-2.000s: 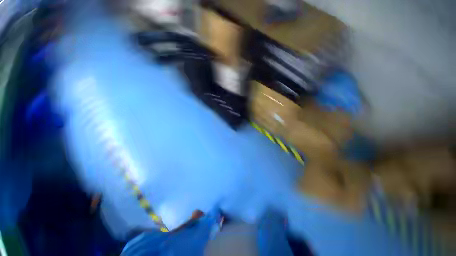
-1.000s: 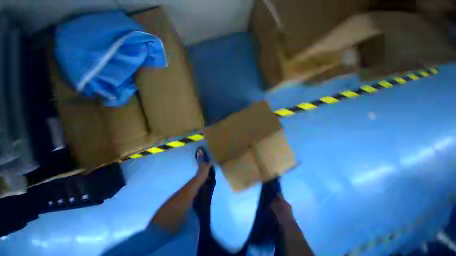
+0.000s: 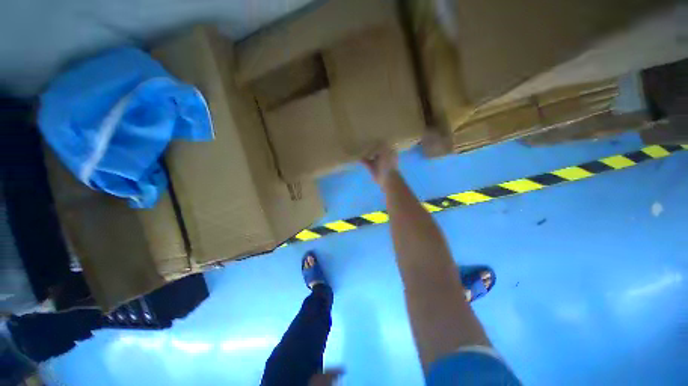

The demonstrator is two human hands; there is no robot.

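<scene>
A brown carton [image 3: 370,83] with folded flaps and a dark opening is between other cartons at the upper middle. My right hand [image 3: 382,163] is at the end of my outstretched bare arm, with its fingers on the carton's near lower edge; some fingers are hidden or blurred. My left hand [image 3: 326,377] is low at the bottom edge, small, blurred and partly cut off, away from the carton.
A larger carton [image 3: 219,162] stands left, beside a crumpled blue cloth [image 3: 124,121] lying on cartons. More cartons [image 3: 543,113] are at right. Black trays [image 3: 139,313] are lower left. Yellow-black tape [image 3: 520,185] crosses the blue floor, with my sandalled feet near it.
The carton has moved from above the floor near my feet up into the gap between the cartons. My left arm has drawn back; my right arm is stretched forward.
</scene>
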